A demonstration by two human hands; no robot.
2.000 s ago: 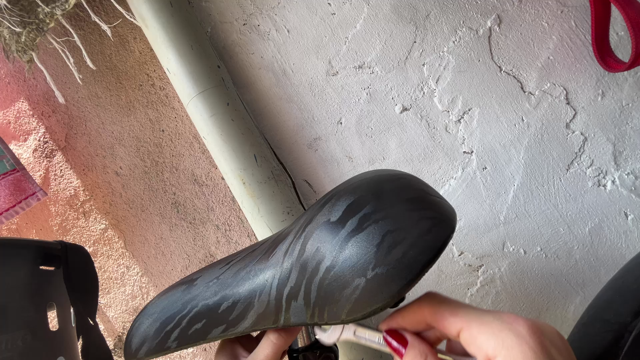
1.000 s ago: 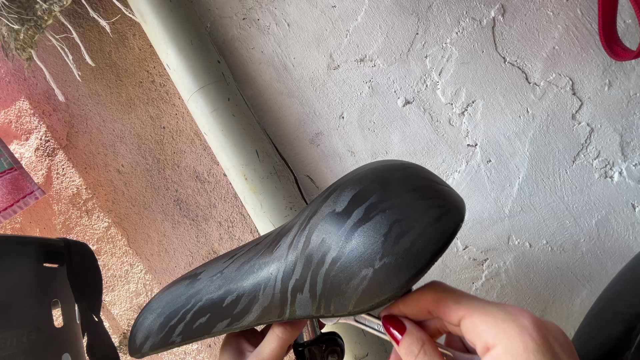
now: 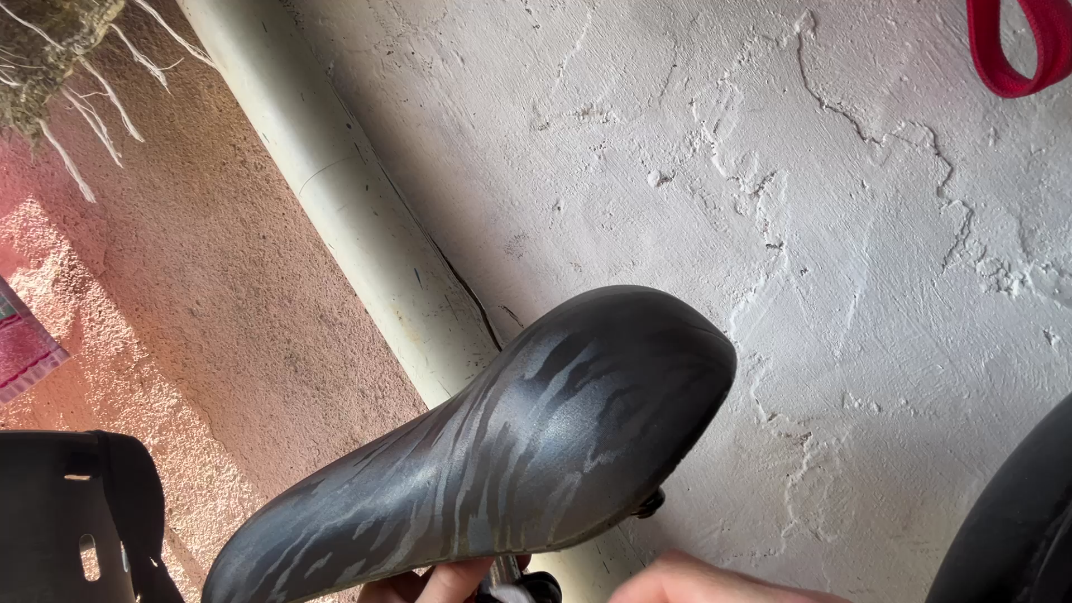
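A black and grey patterned bicycle saddle (image 3: 502, 444) tilts across the lower middle of the head view, its wide end up to the right. Beneath it, a short length of metal seat post (image 3: 505, 571) and a black clamp part (image 3: 540, 588) show. Fingers of my left hand (image 3: 452, 582) are at the saddle's underside beside the post; their grip is mostly hidden. My right hand (image 3: 712, 582) is at the bottom edge, right of the clamp part and apart from the saddle. Its fingertips are out of view, so what it holds cannot be seen.
Behind the saddle a pale pipe (image 3: 335, 201) runs diagonally along a rough white plaster wall (image 3: 670, 167). A black slotted plastic part (image 3: 50, 519) stands lower left, a dark rounded object (image 3: 1013, 519) lower right. A red strap loop (image 3: 1009, 79) hangs upper right, frayed fibres (image 3: 50, 67) upper left.
My right hand has moved down and away from the saddle's underside; its red-nailed finger and the metal tool seen with it earlier no longer show there. My left hand remains under the saddle.
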